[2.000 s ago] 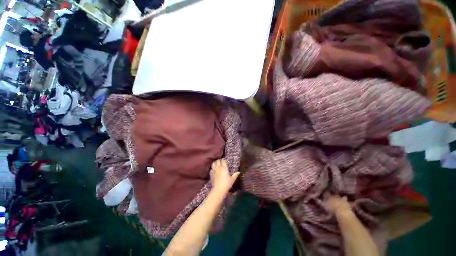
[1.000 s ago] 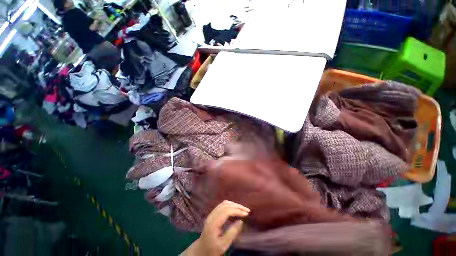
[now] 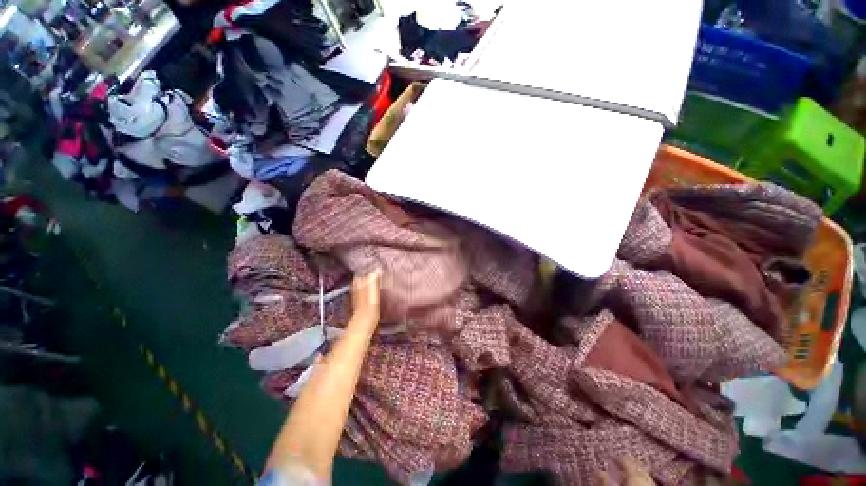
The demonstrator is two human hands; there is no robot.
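Note:
My bare left hand (image 3: 365,296) is at the pink-brown tweed pile (image 3: 408,399) below the white table (image 3: 532,161); its fingers are blurred or hidden in the cloth, so its grip cannot be told. A pale tie strip (image 3: 322,302) and white pieces (image 3: 285,350) show on the pile's left side. My right hand (image 3: 625,472) shows only as a small blurred part at the bottom edge, against another tweed piece (image 3: 570,437) with some rust-brown lining showing. More tweed pieces (image 3: 703,323) fill and overhang the orange basket (image 3: 824,313).
A bright green stool (image 3: 818,152) and a blue crate (image 3: 750,66) stand behind the basket. White scraps (image 3: 769,403) lie on the floor at right. Heaps of dark, white and grey clothes (image 3: 171,133) are at upper left. Yellow-black tape (image 3: 180,394) crosses the green floor at left.
The lining-side-up piece has moved from the left pile to the right, where mostly tweed now shows. My left hand has moved up and left onto the tied pile.

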